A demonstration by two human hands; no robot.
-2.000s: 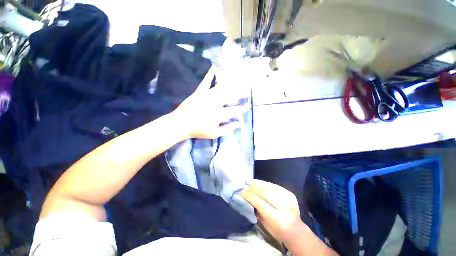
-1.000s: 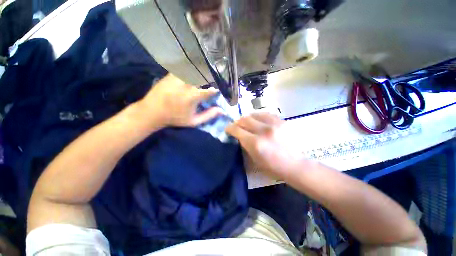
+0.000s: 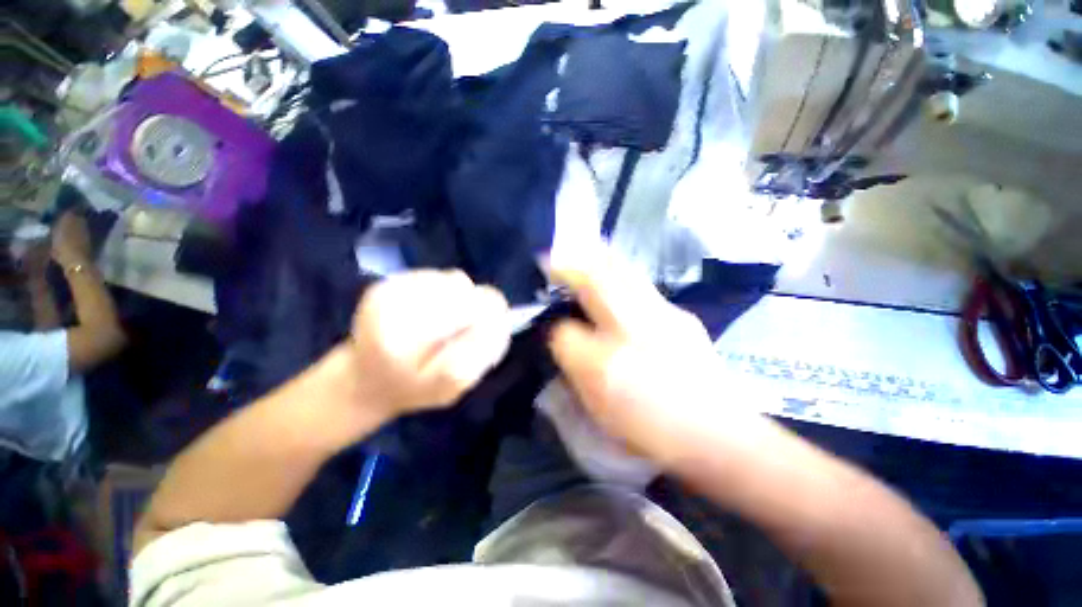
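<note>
The navy and pale grey garment (image 3: 498, 178) lies left of the sewing machine's needle area and hangs over my lap. My left hand (image 3: 433, 338) is closed on an edge of the garment. My right hand (image 3: 617, 356) grips the same edge just to the right, fingertips close to the left hand's. A small pale bit shows between the hands; I cannot tell whether it is cloth or something else. The sewing machine (image 3: 819, 107) stands at upper right, and its presser foot area is away from both hands.
Red-handled scissors (image 3: 994, 338) and dark-handled scissors (image 3: 1056, 344) lie at the right. A printed ruler scale (image 3: 831, 377) runs along the table front. A purple device (image 3: 190, 142) stands at upper left. Another person's arm (image 3: 89, 296) is at far left. A blue basket rim (image 3: 1020, 528) shows at lower right.
The view has swung left. Both hands have come away from the needle area, left and towards my body, with the garment edge. The garment's grey part now lies spread beside the machine.
</note>
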